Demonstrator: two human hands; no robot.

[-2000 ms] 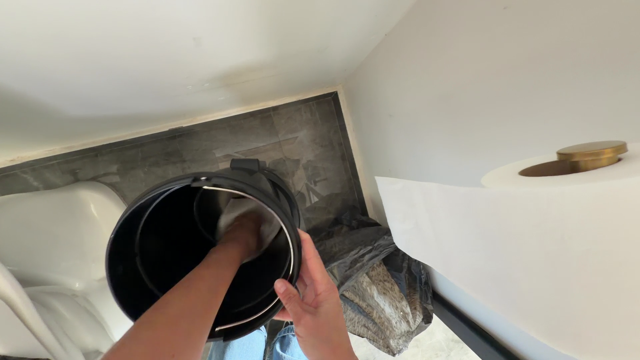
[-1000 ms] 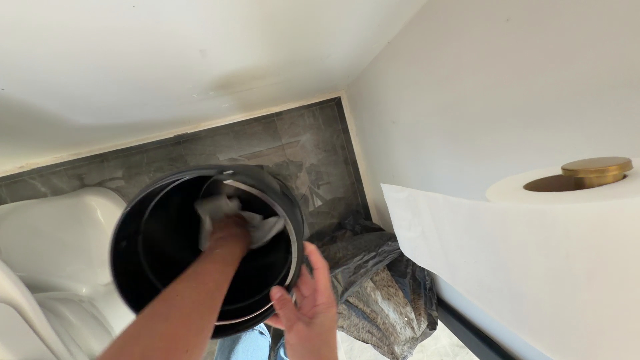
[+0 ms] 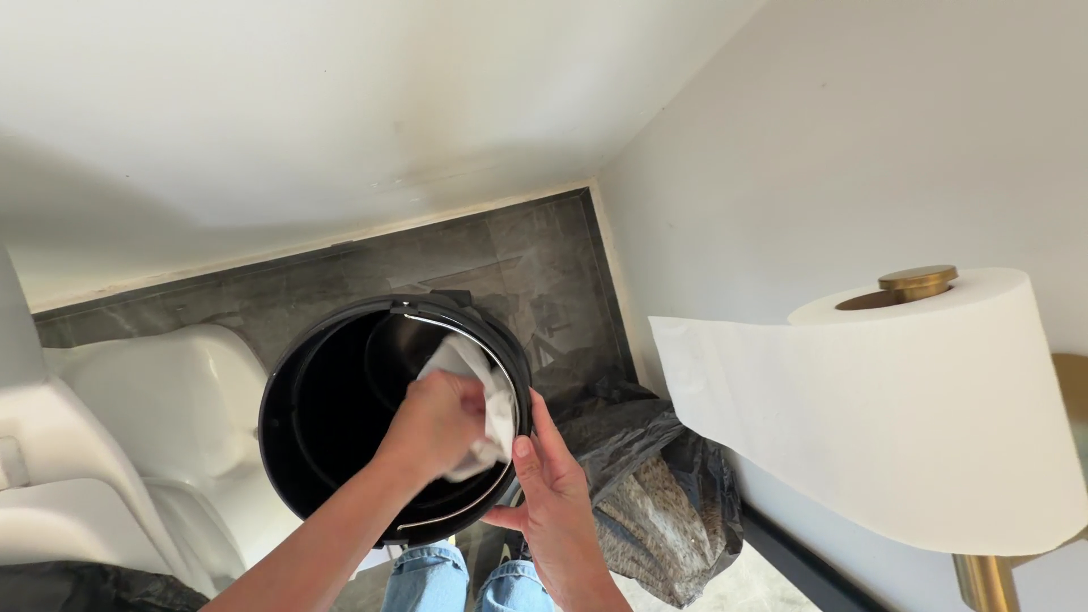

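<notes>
A black round bin [image 3: 319,416] with a thin metal wire handle is held tilted, its opening facing up toward me. My left hand [image 3: 438,425] reaches into the opening and grips a crumpled white paper or cloth wipe [image 3: 463,357] against the inner wall on the right side. My right hand [image 3: 552,493] holds the bin's right rim, thumb on the edge, fingers along the outside. Part of the wipe lies behind my left fingers.
A white toilet [image 3: 161,408] stands at the left. A black plastic bag [image 3: 629,442] with something inside lies on the floor at the right. A toilet paper roll [image 3: 918,416] sits on a brass holder [image 3: 918,280]. Walls meet in the corner ahead; black plastic shows at lower left.
My left hand with the wipe has moved from deeper inside the bin toward its right rim. My right hand still holds the rim.
</notes>
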